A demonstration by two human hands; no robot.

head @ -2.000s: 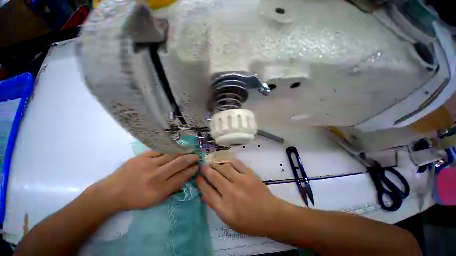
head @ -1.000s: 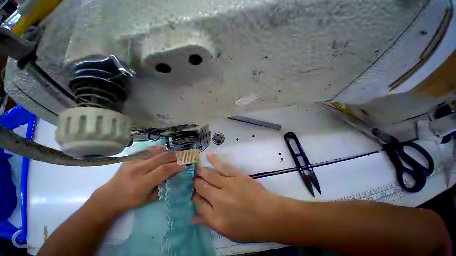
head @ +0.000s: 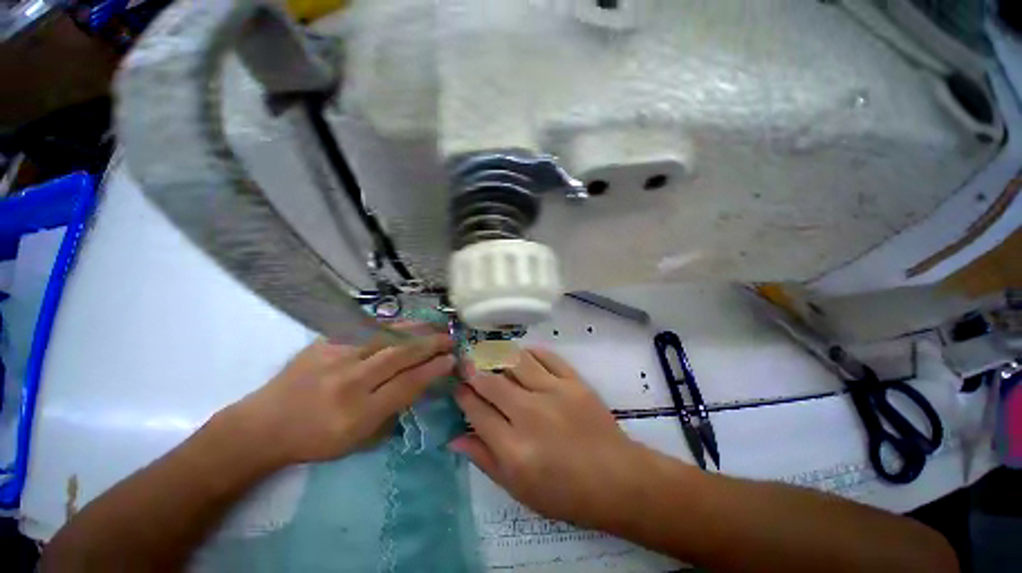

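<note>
Sheer sea-green fabric (head: 431,504) with a wavy stitched line runs from the needle area of the sewing machine (head: 717,123) down over the table's front edge. My left hand (head: 336,394) lies flat on the fabric, fingertips left of the presser foot. My right hand (head: 549,437) rests at the fabric's right edge, its fingertips beside a small cream block (head: 496,355). Both hands press the cloth down, with no clear grip around it. The cream ribbed tension dial (head: 504,282) and machine head partly hide the needle and foot.
Black thread snips (head: 687,401) lie right of my right hand, with a thin grey bar (head: 606,304) behind them. Black-handled scissors (head: 893,425) lie farther right. A blue basket (head: 58,336) stands at the left edge. A pink object (head: 1012,422) shows at the far right.
Since one second ago, the view has shifted, and the dial and machine head appear farther right. My hands stay at the fabric near the foot, the right fingertips now closer to the cream block.
</note>
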